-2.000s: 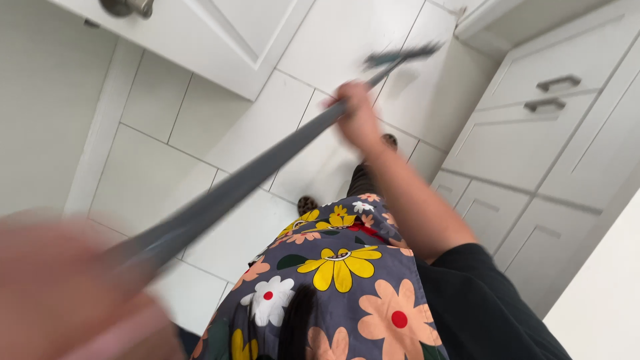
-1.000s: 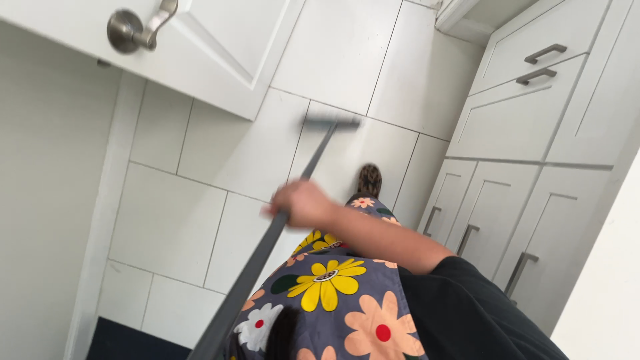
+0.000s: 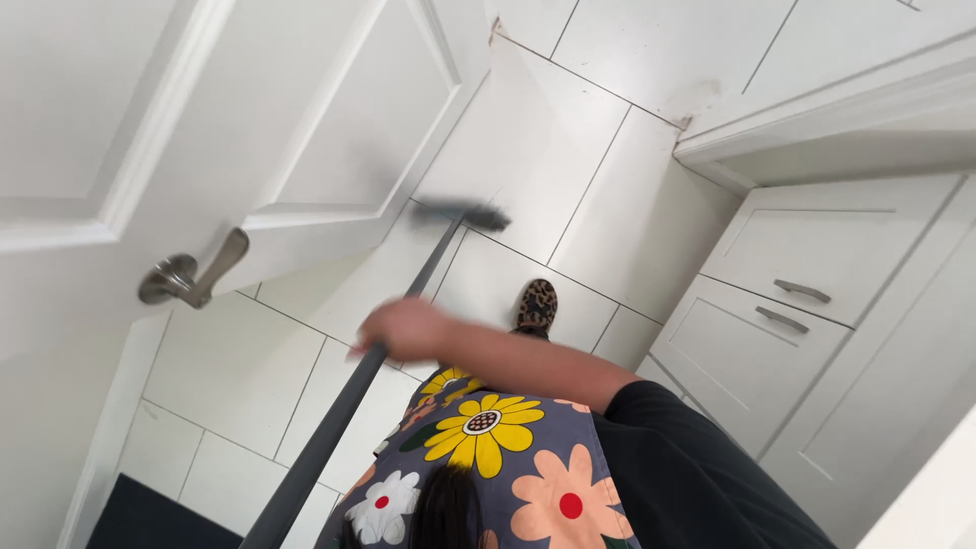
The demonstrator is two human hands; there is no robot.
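Observation:
My right hand (image 3: 404,329) is closed around the grey handle of a broom (image 3: 328,435), about midway along the part that shows. The broom's bristle head (image 3: 465,214) is blurred and rests on or just over the white tiles, close to the lower edge of the panelled door. The handle runs down past the bottom edge of the view. My left hand is out of view. Below my right arm is a floral apron (image 3: 488,457), and a leopard-print shoe (image 3: 537,305) stands on the floor.
A white door (image 3: 305,114) with a metal lever handle (image 3: 194,278) stands at the left. White cabinets (image 3: 762,335) with metal pulls line the right. A dark mat (image 3: 160,518) lies at lower left. Small debris and a brownish smudge (image 3: 701,91) mark the tiles near the doorway.
The broom head has swung from the upper right to beside the door. My left hand, blurred at lower left two seconds ago, has left the view. More of the door now shows.

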